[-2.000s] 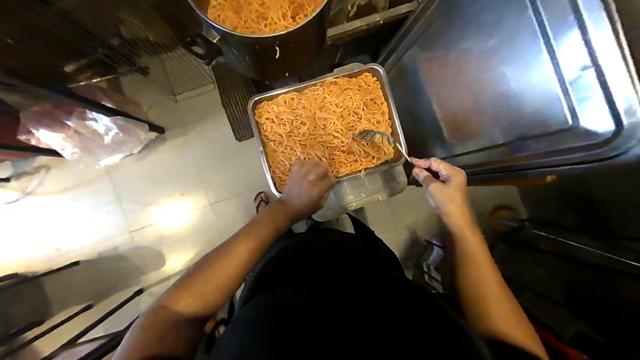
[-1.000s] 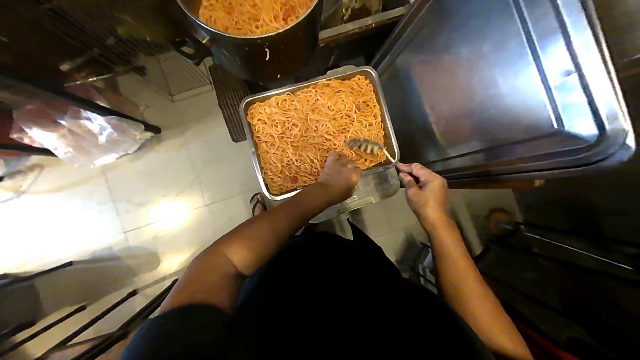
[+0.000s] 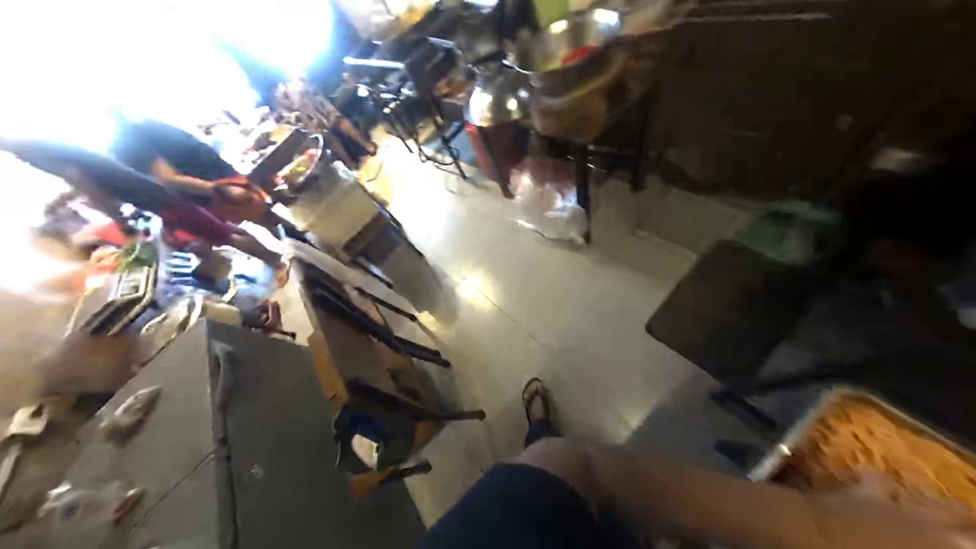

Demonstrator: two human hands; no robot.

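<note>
At the lower right, a metal tray [image 3: 789, 450] holds orange-red sauced noodles [image 3: 877, 442], cut off by the frame's edge. My left forearm reaches right across the bottom of the view. My left hand [image 3: 907, 518] is a blur over the tray's near part; its fingers, and whether they touch the noodles, cannot be made out. My right hand is outside the view, as is the slotted metal spoon seen earlier.
Wooden stools [image 3: 381, 328] with dark legs stand beside a grey counter [image 3: 305, 435]. Two people [image 3: 183, 168] are at a cluttered table, upper left. A plastic bag [image 3: 545, 202] hangs near a table leg. A sandalled foot [image 3: 536, 400] is on the tiled floor.
The view has swung strongly to the left, leaving the pot, my right hand and the spoon out of frame. Between the earlier frames, my left hand moved right over the noodles toward the spoon.
</note>
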